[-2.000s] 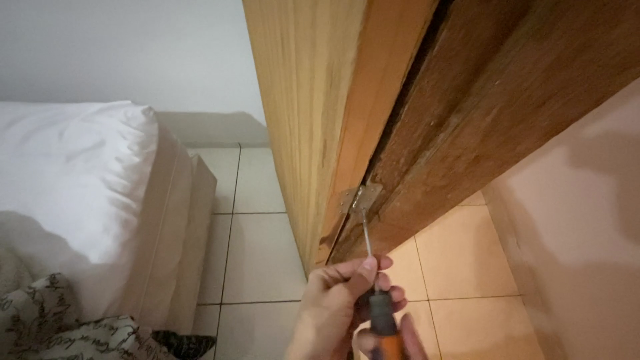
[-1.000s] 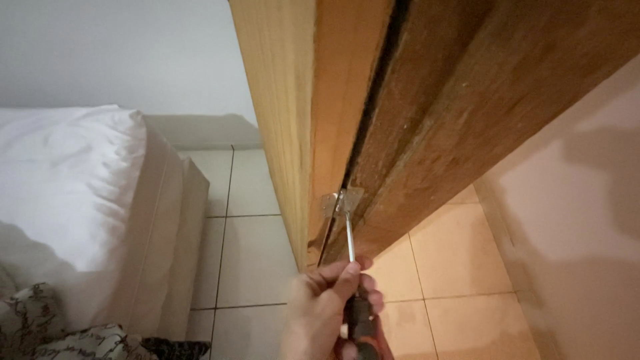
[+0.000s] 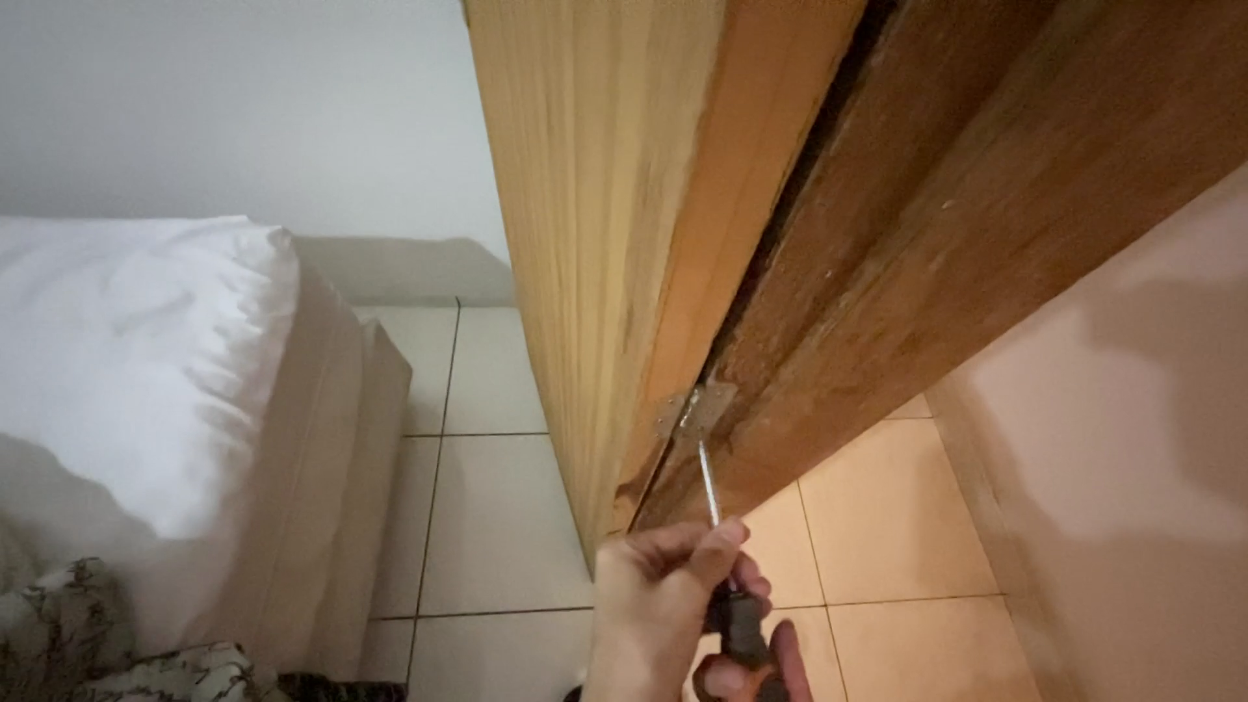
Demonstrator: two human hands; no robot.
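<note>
A screwdriver (image 3: 743,624) with a black and orange handle points up at a metal door hinge (image 3: 697,409). My left hand (image 3: 663,595) pinches the screwdriver's shaft near the handle between thumb and fingers. Behind it my right hand (image 3: 756,663), partly hidden, has its fingers around the handle at the bottom edge. The shaft's tip is at the lower part of the hinge; whether it sits in a screw I cannot tell. The hinge spans the dark gap between the light wooden door (image 3: 595,195) and the brown wooden door frame (image 3: 877,292).
At the left stands a bed with a white sheet (image 3: 127,341), and a patterned cloth (image 3: 146,673) lies at its lower corner. Tiled floor (image 3: 507,526) shows on both sides of the door. A pale wall (image 3: 1150,419) rises at the right.
Both hands and the screwdriver have stayed by the hinge. More of the orange part of the handle and of the right-hand fingers shows now than one second ago.
</note>
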